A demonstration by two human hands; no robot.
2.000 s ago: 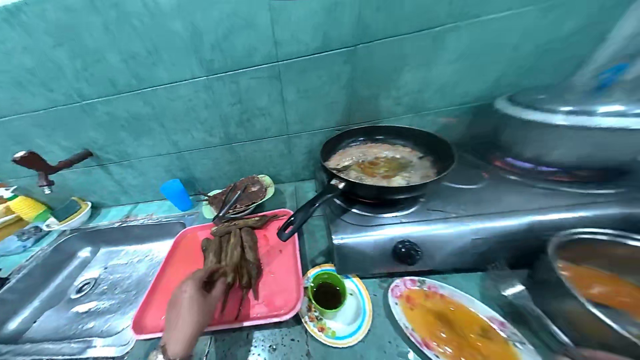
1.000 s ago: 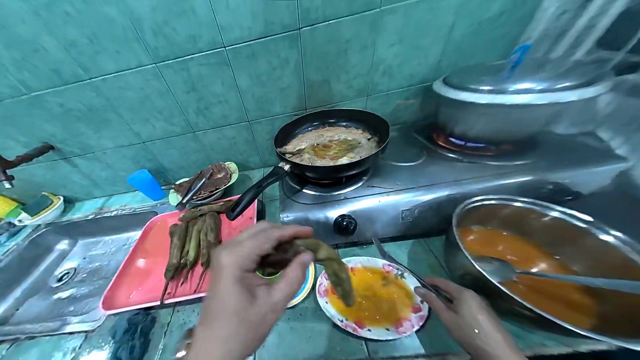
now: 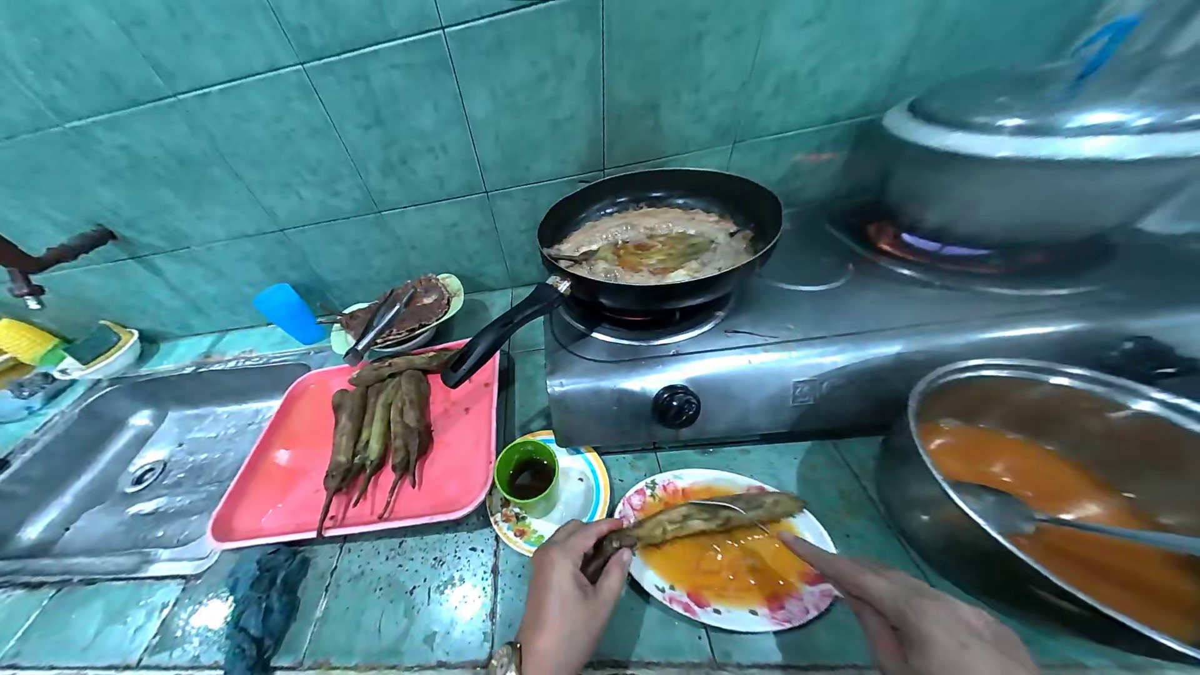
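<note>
My left hand (image 3: 577,595) grips the stem end of a peeled cooked eggplant (image 3: 717,516), which lies across a floral oval plate (image 3: 792,614) of orange beaten-egg-like liquid. My right hand (image 3: 909,609) is at the plate's right edge, its fingers near a fork (image 3: 764,527) that touches the eggplant; its handle is mostly hidden by the hand. Several more eggplants (image 3: 380,422) rest on a pink tray (image 3: 459,487) at the left. In a black frying pan (image 3: 661,291) on the stove, food (image 3: 661,246) sits in bubbling oil.
A green cup (image 3: 527,478) of dark liquid stands on a small plate (image 3: 595,478) beside the tray. At right is a steel pot (image 3: 900,497) of orange liquid with a spoon (image 3: 994,511). The frying pan's handle (image 3: 502,333) overhangs the tray. A lidded pot (image 3: 1022,187) sits over a lit burner.
The eggplant in my left hand was held up above the counter; now it lies on the floral plate. My right hand has moved against the plate's right side with the fork.
</note>
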